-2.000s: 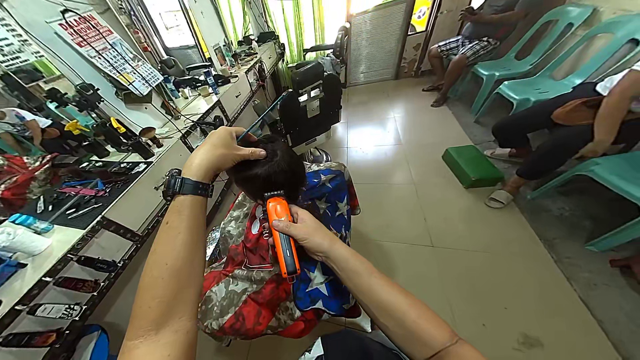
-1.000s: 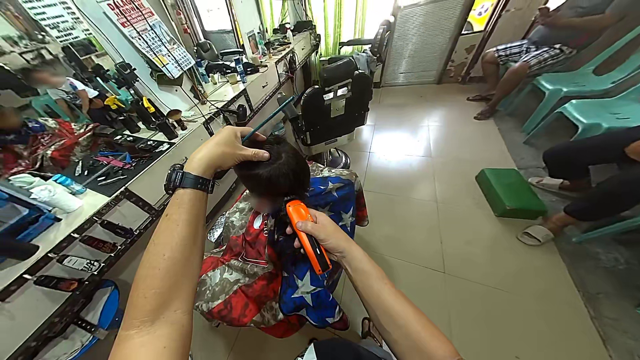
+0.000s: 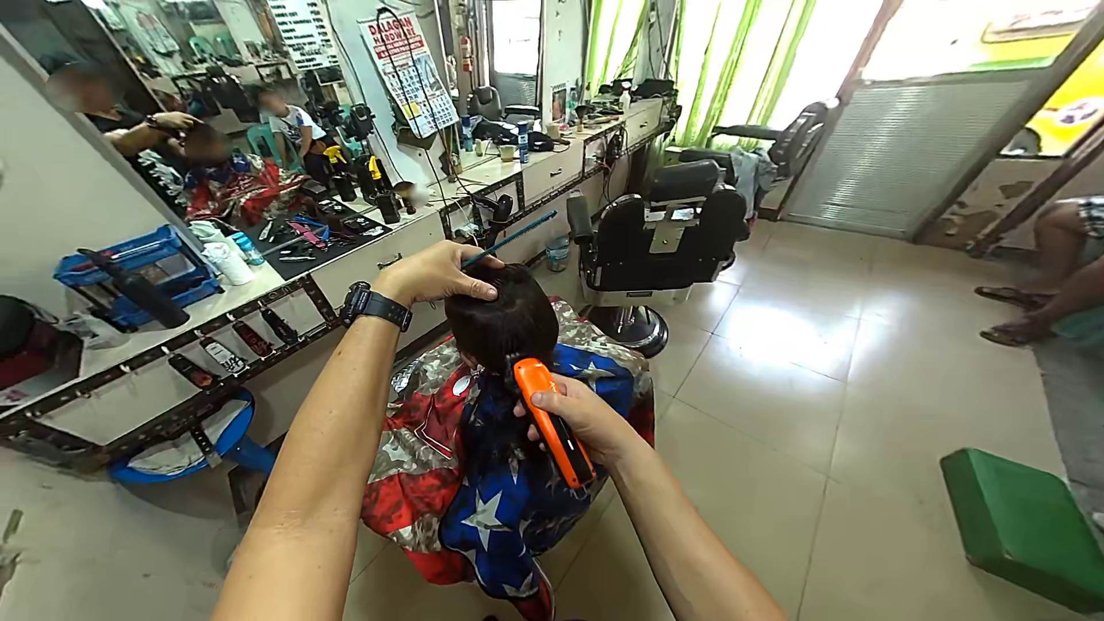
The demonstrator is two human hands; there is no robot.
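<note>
My right hand grips an orange and black cordless hair clipper, its head against the back of a seated person's dark hair, low near the nape. On top of that head rests my left hand, with a thin blue-green comb held between thumb and fingers and pointing up to the right. A black watch is on my left wrist. The seated person wears a barber cape in red, camouflage and blue with white stars; dark hair clippings lie on its back.
A counter with a mirror, tools and a blue plastic basket runs along the left. Several clippers hang below its edge. A black barber chair stands ahead. On the right floor are a green box and another person's feet in sandals.
The view has swung left, showing more of the counter and mirror. My left hand stays on the head with the comb, and the clipper stays at the back of the head in my right hand.
</note>
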